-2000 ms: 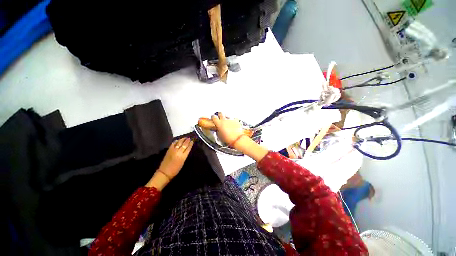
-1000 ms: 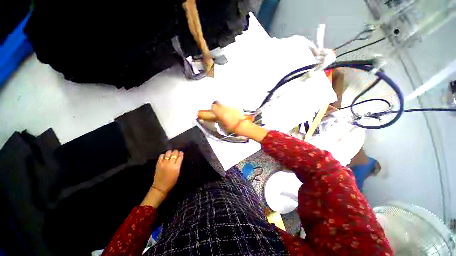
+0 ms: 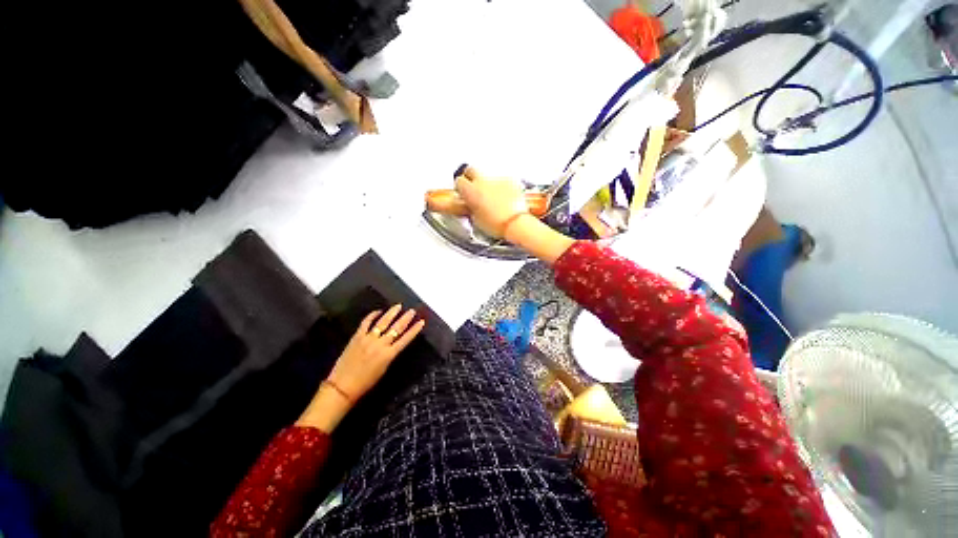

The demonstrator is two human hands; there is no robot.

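A black garment panel (image 3: 284,405) lies in front of me, with a greyer band at its right end (image 3: 368,275). My left hand (image 3: 376,352) rests flat on that end with its fingers spread, pressing it down and gripping nothing. My right hand (image 3: 492,202) holds the orange-brown handle of a steam iron (image 3: 452,226). The iron is on the white cover, right of the panel and apart from it. Another black piece with a dark grey end (image 3: 252,284) lies to the left.
A large black stack (image 3: 116,116) is at the back left, with a tan strip (image 3: 305,58) and a grey strip against it. Dark hose loops (image 3: 830,142) hang at the right above boxes. A fan (image 3: 877,420) stands at the lower right. A person's blue-clothed part (image 3: 767,278) shows at right.
The iron has moved away from the panel's end to the right. My left hand has shifted onto the end with fingers spread. The whole view has also shifted.
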